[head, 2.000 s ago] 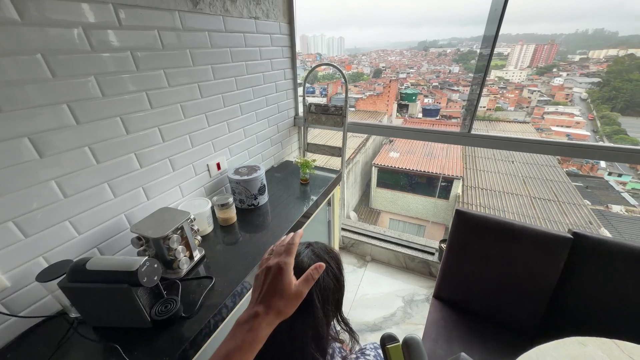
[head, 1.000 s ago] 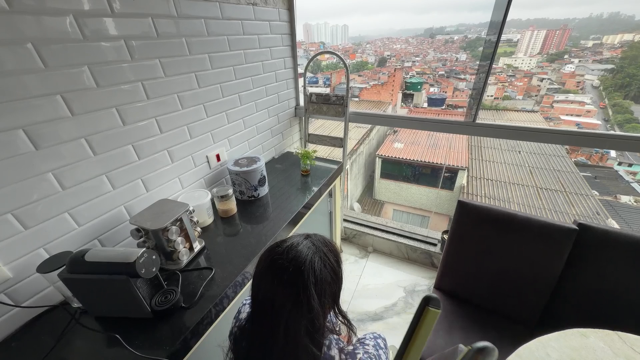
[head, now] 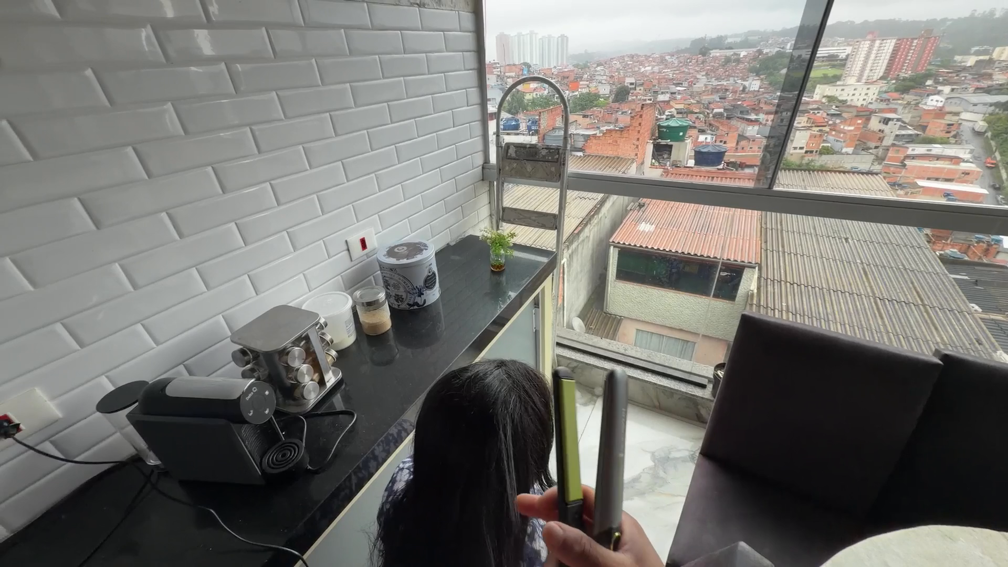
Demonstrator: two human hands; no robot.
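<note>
My right hand [head: 587, 535] grips a hair straightener [head: 606, 465] near the bottom centre, its two arms upright and apart, one showing a yellow-green plate. Just left of it is the back of a seated person's head with long dark hair [head: 480, 449]. The thumb and fingers wrap the lower part of the straightener, close beside the hair; no hair shows between the plates. My left hand is out of the frame.
A black stone counter [head: 441, 346] runs along the left with a coffee machine [head: 205, 429], a spice rack [head: 291, 354], jars and a tin [head: 408, 276]. A folding ladder [head: 531, 157] stands by the window. Dark padded chairs [head: 811, 409] and a round table edge [head: 929, 547] are at right.
A hand resting on the person's head two seconds ago has left the view. The straightener has risen into fuller view beside the hair, with my right hand now showing on it.
</note>
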